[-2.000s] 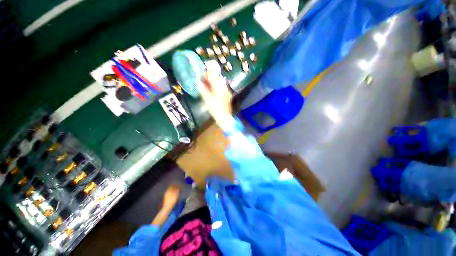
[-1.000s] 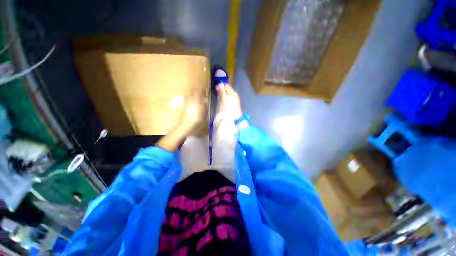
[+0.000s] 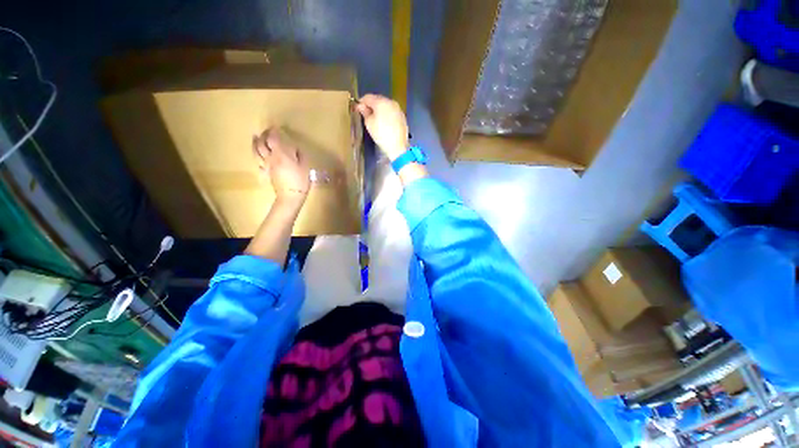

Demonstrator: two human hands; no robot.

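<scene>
A closed brown cardboard carton (image 3: 315,114) sits low in front of me, left of the yellow floor line. My left hand (image 3: 285,166) lies on its top face with the fingers spread and slightly bent. A small shiny spot, possibly tape, shows beside that hand. My right hand (image 3: 383,122) is at the carton's upper right edge, with thumb and fingertips pinched on the edge. Whether it grips cardboard or tape there is too small to tell.
An open carton (image 3: 504,153) holding clear ribbed plastic trays (image 3: 534,74) stands at upper right. Smaller cartons (image 3: 626,284), a blue stool (image 3: 736,153) and a blue sleeve are at right. The bench edge with cables and a white power strip (image 3: 35,289) runs at left.
From the bench, my view has turned down to the carton on the floor. In the last second, my right hand has moved up to its edge and my left hand has shifted left across its top.
</scene>
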